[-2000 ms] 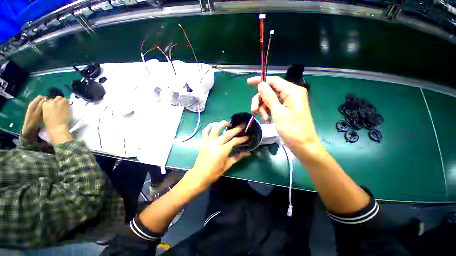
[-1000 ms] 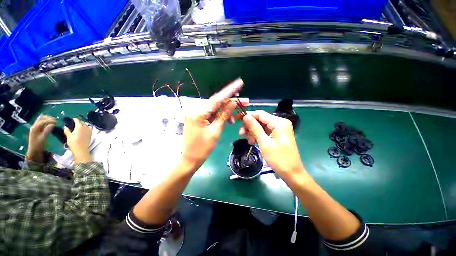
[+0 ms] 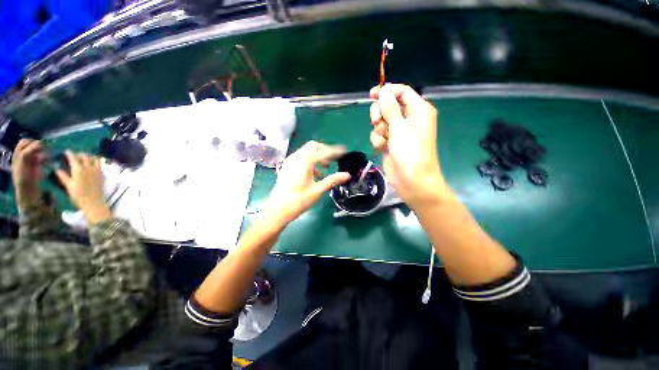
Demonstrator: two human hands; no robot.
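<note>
A white camera housing [image 3: 359,209] lies on the green bench with its mouth up and glossy black parts inside. Its tail cable [image 3: 431,274] hangs over the bench's front edge. My right hand [image 3: 408,137] is raised above and right of the housing, closed on the red wire leads [image 3: 383,69]; their small white connector sticks up above the fingers. Leads also show between the hand and the housing mouth. My left hand [image 3: 307,181] is at the housing's upper left, fingers apart and slightly blurred, the thumb near the black part at the rim. Whether it touches that part is unclear.
Black retaining rings [image 3: 513,148] lie in a pile at right. A white foam sheet [image 3: 217,188] at left bears white housings with wires and black parts [image 3: 124,150]. A neighbouring worker's hands [image 3: 85,184] are at far left. A metal rail and dark green conveyor [image 3: 332,54] run behind.
My hands have separated; the right rose with the leads, and the left came down beside the housing. The view has shifted, with less of the blue bins showing.
</note>
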